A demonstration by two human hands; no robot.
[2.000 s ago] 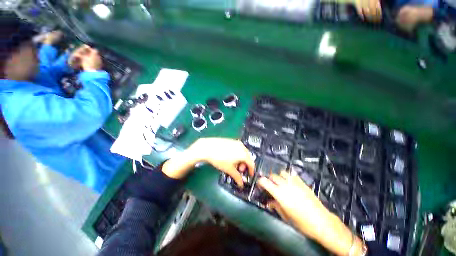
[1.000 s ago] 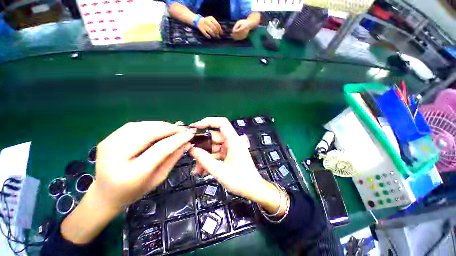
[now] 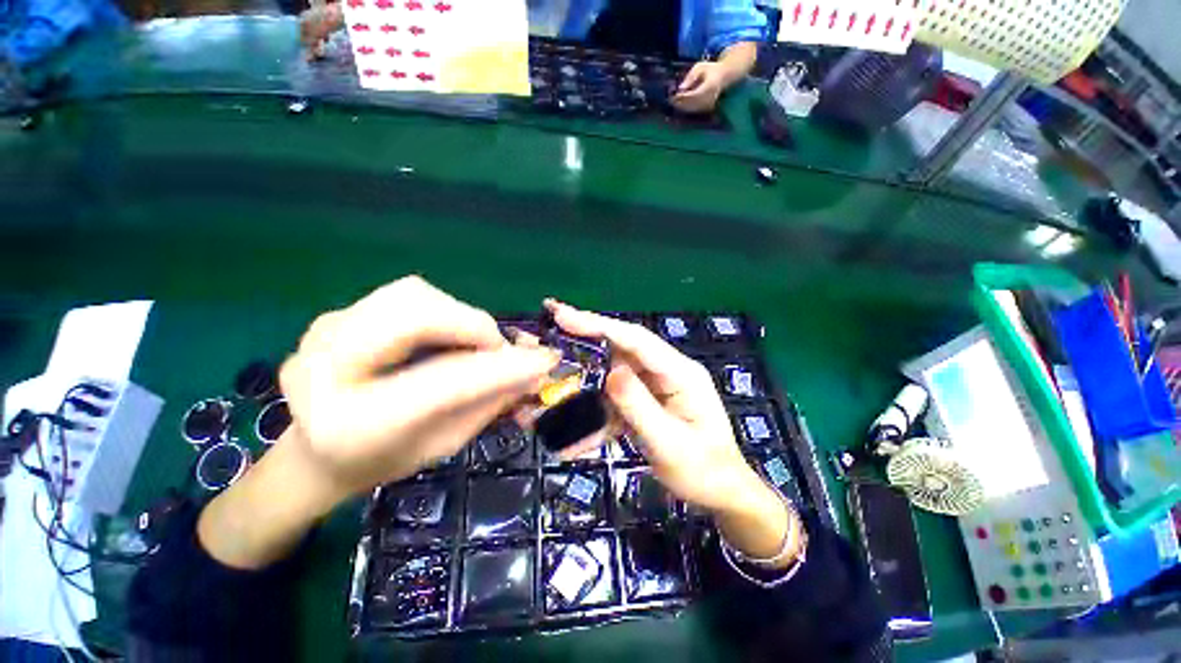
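A small black square watch unit (image 3: pixel 570 417) is held above the tray, with an orange-gold flex strip showing at its upper edge. My right hand (image 3: pixel 674 415) grips it from the right side, with a bracelet at the wrist. My left hand (image 3: pixel 389 389) has its thumb and fingers pinched at the unit's upper left, by the orange strip; the fingertips partly hide what they touch. The black component tray (image 3: pixel 500 505) lies below on the green bench, with square pockets holding QR-labelled parts (image 3: pixel 582 490) and a pale square (image 3: pixel 573 570).
At left are round silver-rimmed discs (image 3: pixel 222 465), black cables and white paper (image 3: pixel 104 339). At right are a dark phone-like rectangle (image 3: pixel 890 550), a cream fan (image 3: pixel 935 475), a dotted button panel (image 3: pixel 1036 557) and a green-rimmed basket (image 3: pixel 1036 369). Across the bench, a person's hand (image 3: pixel 699 86) is beside another tray.
The view has shifted slightly. The held unit has turned so its black face and orange strip show. My hands have moved slightly apart around it.
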